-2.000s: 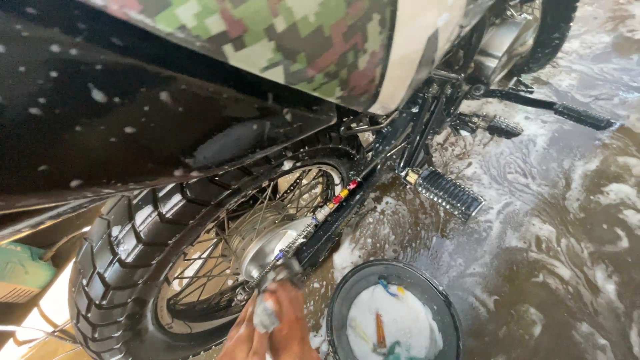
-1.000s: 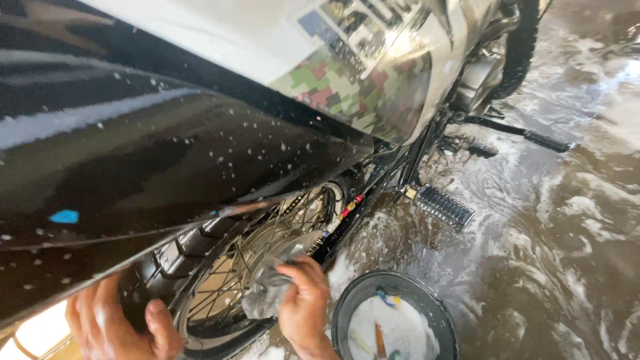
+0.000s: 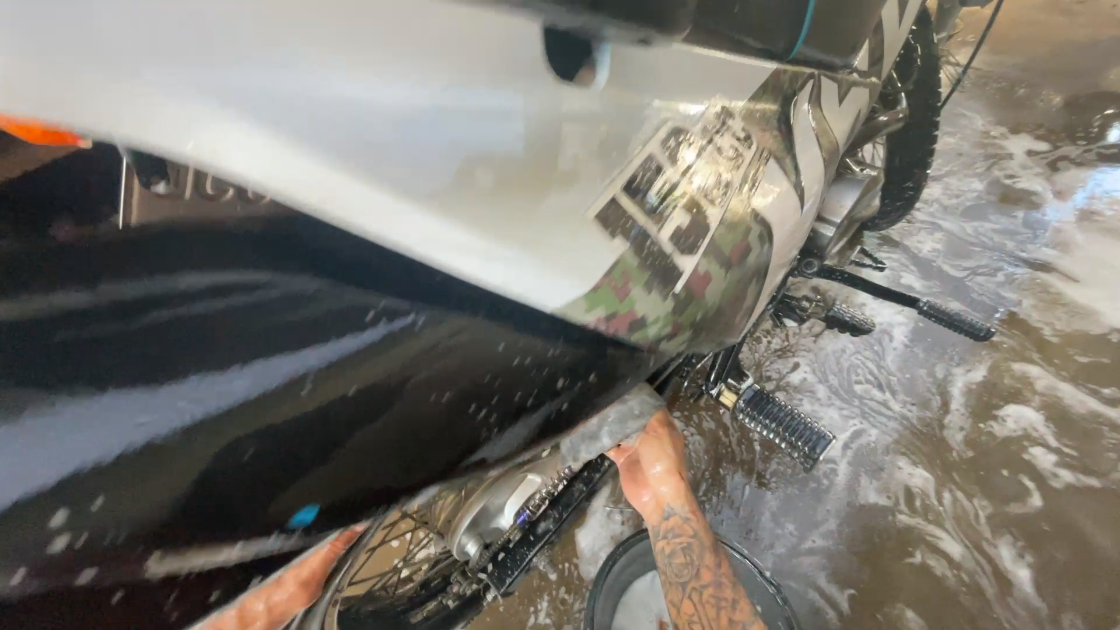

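A wet motorcycle fills the left and middle, its black rear fender panel (image 3: 350,411) below a white side cover with a camouflage pattern (image 3: 691,297). My right hand (image 3: 652,459) holds a grey wet cloth (image 3: 612,429) at the panel's lower edge, above the chain guard area. Part of the left forearm (image 3: 280,591) shows at the bottom left; the hand itself is hidden behind the black panel, near the spoked rear wheel (image 3: 402,556).
A black bucket of suds (image 3: 604,577) stands on the floor beneath my right forearm. A ribbed footrest (image 3: 783,424) and a foot lever (image 3: 954,319) stick out to the right. Foamy water covers the brown floor (image 3: 962,490). The front wheel (image 3: 910,131) is at the top right.
My right hand has moved up with the cloth from the rear wheel's hub area to the panel's lower edge. My left hand, seen at the tyre one second ago, has gone behind the panel.
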